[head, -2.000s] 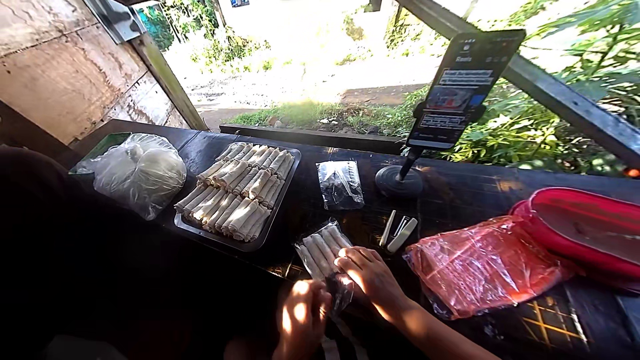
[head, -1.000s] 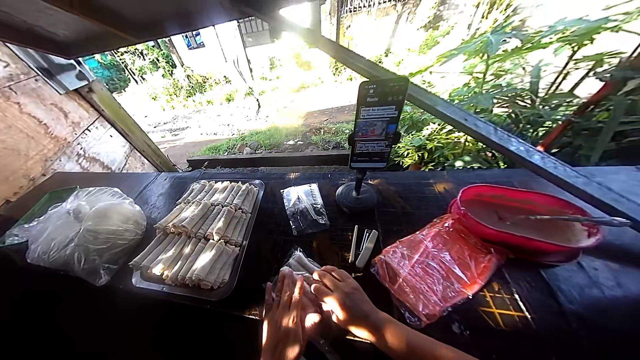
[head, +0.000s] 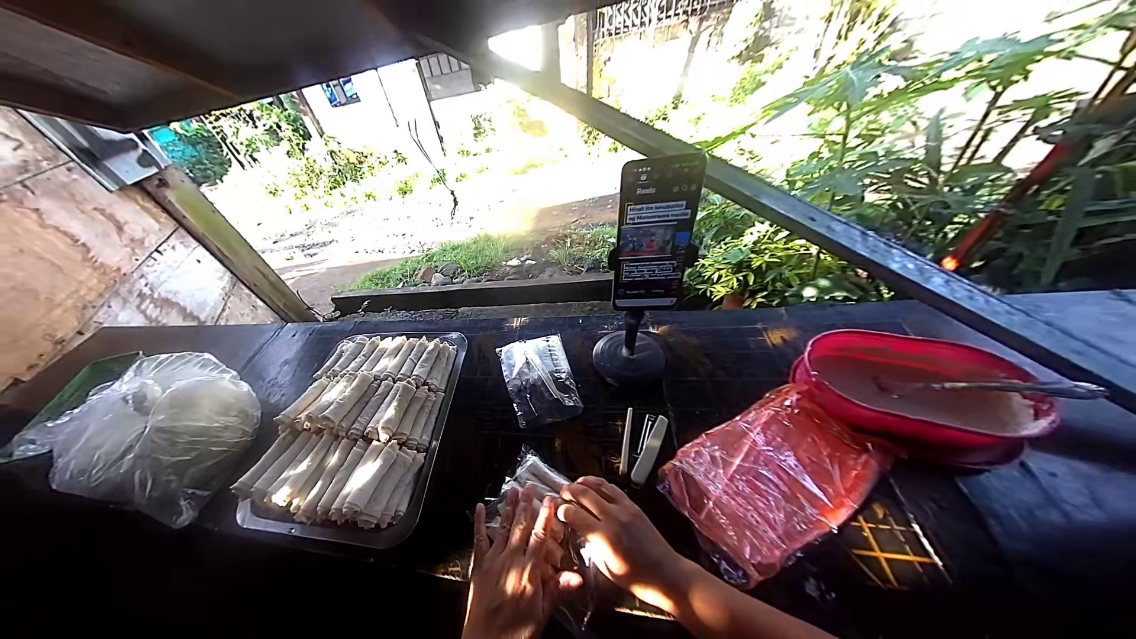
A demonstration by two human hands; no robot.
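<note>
A clear plastic bag of wrapped rolls (head: 540, 472) lies on the dark table at the front, mostly covered by my hands. Flat on it rests my left hand (head: 519, 555), fingers spread. My right hand (head: 621, 537) touches the bag's right side with bent fingers; whether it grips the plastic is hidden. Behind and to the left, a metal tray (head: 417, 524) holds rows of uncooked wrapped rolls (head: 364, 408). A stapler (head: 650, 451) lies just right of the bag, and a small stack of clear plastic bags (head: 540, 382) lies behind it.
A phone (head: 658, 231) stands upright on a round-based holder (head: 628, 359). At right are a red plastic package (head: 777, 479) and a red basin (head: 932, 346) with a utensil (head: 1012, 388) in it. A knotted clear bag with white contents (head: 169, 426) sits at far left.
My left hand has moved from beside the bag's lower end onto its top. The rolls inside, plain to see two seconds ago, are now largely covered. The camera view has turned right.
</note>
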